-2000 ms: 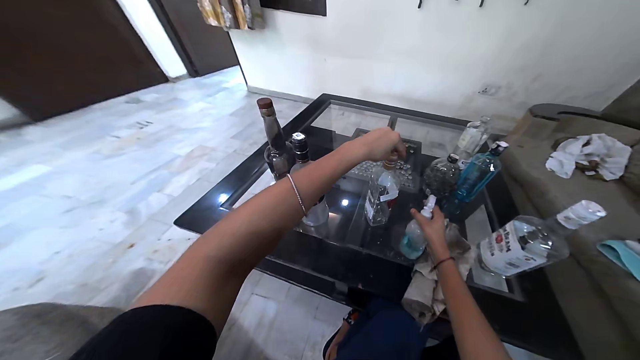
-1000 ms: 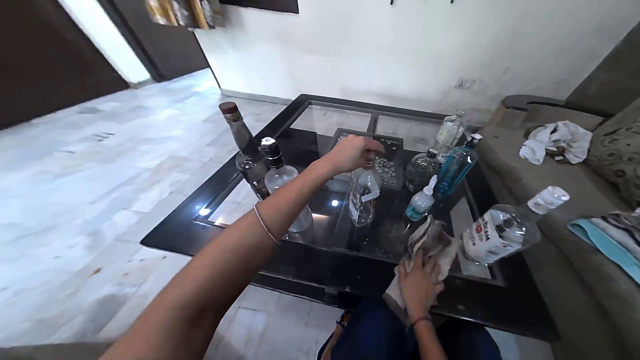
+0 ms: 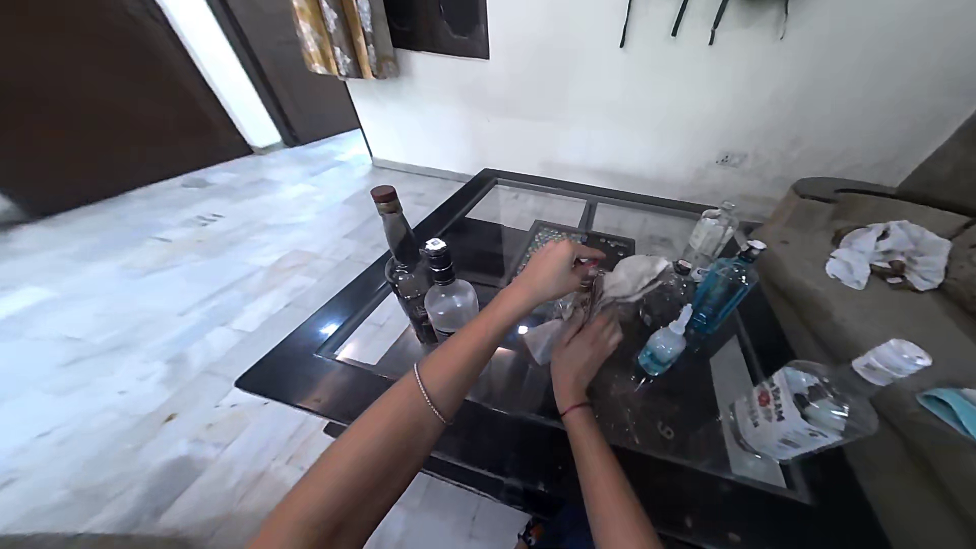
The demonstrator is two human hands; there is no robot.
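My left hand (image 3: 558,268) grips the top of a clear glass bottle, whose neck shows just below the fingers. Against that bottle's side, my right hand (image 3: 585,349) presses a whitish-grey cloth (image 3: 634,277), which hides most of the glass. A small squeeze bottle of blue-green liquid (image 3: 663,348) stands just right of my right hand. Beyond it are a blue glass bottle (image 3: 720,293), a dark clear bottle (image 3: 668,297) and a clear bottle with a pale label (image 3: 709,235). Left of my hands stand a tall brown-capped bottle (image 3: 410,286) and a black-capped clear bottle (image 3: 451,301).
The black-framed glass table (image 3: 488,423) carries all the bottles. A large white-capped bottle (image 3: 801,412) stands near its right edge. Under the glass lies a dark patterned panel (image 3: 545,238). A brown sofa (image 3: 801,286) with a crumpled white cloth (image 3: 888,252) runs along the right.
My right hand let go of the squeeze bottle, took the cloth from the table's near side, and moved up with it to the clear bottle. My left hand stays at that bottle's top.
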